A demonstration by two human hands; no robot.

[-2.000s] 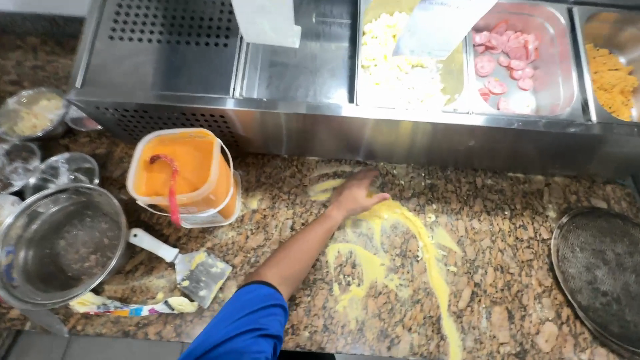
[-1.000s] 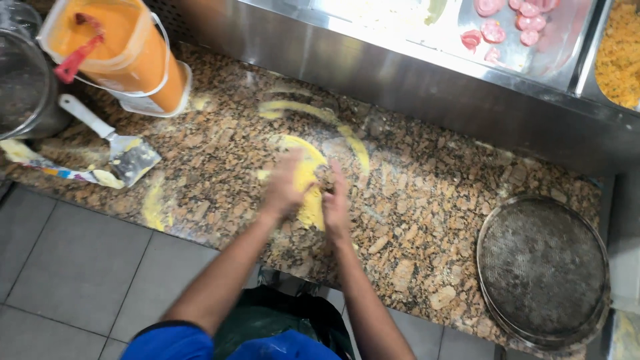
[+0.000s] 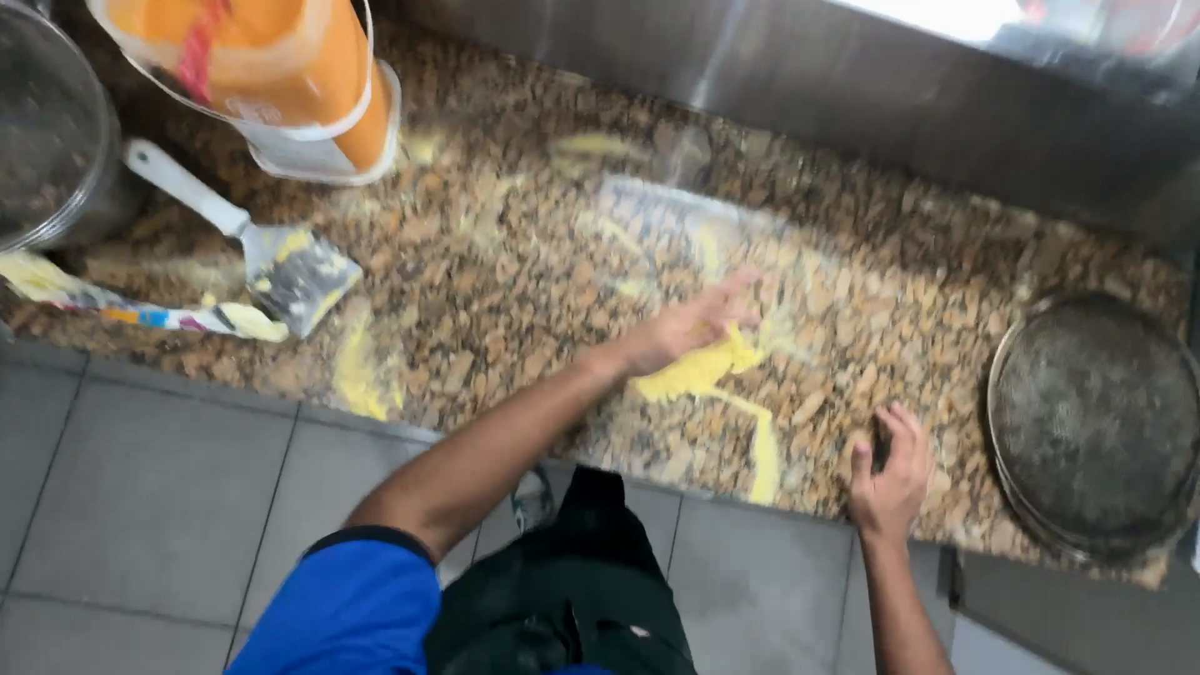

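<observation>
My left hand (image 3: 689, 328) reaches over the granite counter (image 3: 506, 309), fingers apart and a little blurred, at the upper edge of a patch of yellow powder (image 3: 698, 368). A thin trail of the powder runs from the patch down to the counter's front edge. Further right, my right hand (image 3: 893, 473) rests at the front edge with its fingers slightly curled and holds nothing. Paler yellow streaks lie behind my left hand, and another yellow smear (image 3: 361, 370) is near the front edge on the left.
On the left are a metal bowl (image 3: 42, 131), an orange-filled plastic bucket (image 3: 309, 75) with a red handle in it, and a scraper (image 3: 298, 272) with a soiled blade beside a smeared wrapper (image 3: 141, 309). Round dark pans (image 3: 1097, 427) sit at the right. A steel unit (image 3: 797, 103) stands behind.
My hands were close together over the powder a second ago; now they are apart, the right one further right. The yellow arc and patch have changed shape. The view has shifted.
</observation>
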